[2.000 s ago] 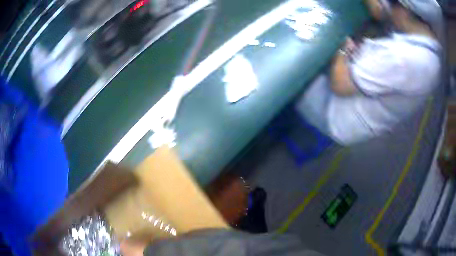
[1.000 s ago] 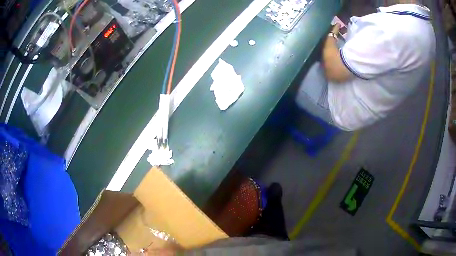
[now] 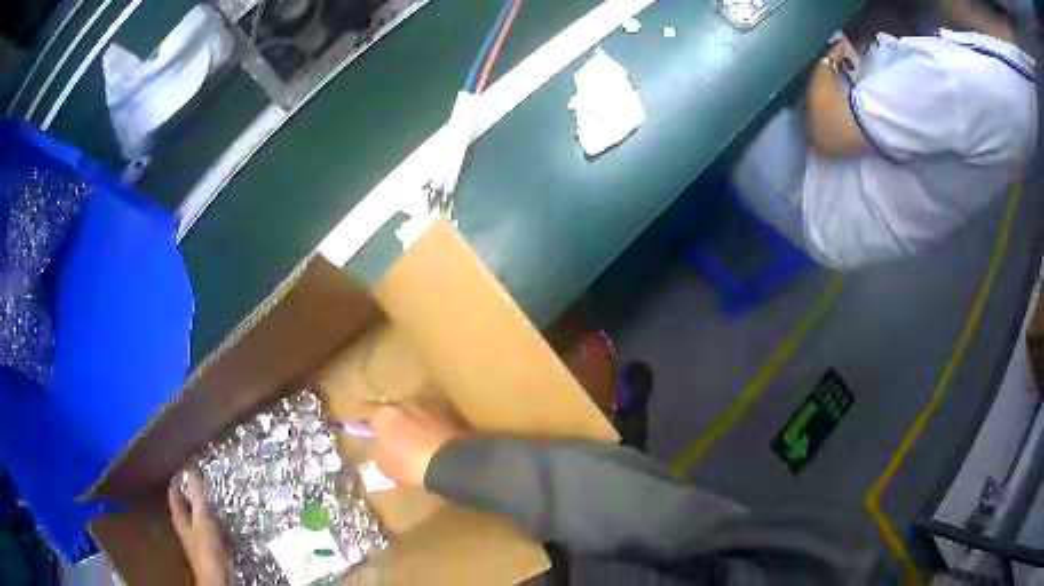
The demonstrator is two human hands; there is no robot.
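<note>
A clear bag of small round silvery parts, with a white label and a green oval sticker, lies in the open brown carton. My left hand is at the bag's left edge, fingers against its side, partly cut off by the carton and the picture's lower edge. My right hand is inside the carton, to the right of the bag, closed on a small light-purple and white tool that points toward the bag. A small white label shows just below my right hand.
A blue bin with clear bagged parts stands at left. The twin-barrel tool with blue and red hoses lies beyond the carton, near a crumpled white wipe. A seated coworker is at upper right. A dark device sits at upper left.
The view has shifted so more of the carton shows. Both hands now show inside the carton, at the bag and beside it; my grey right sleeve reaches farther in.
</note>
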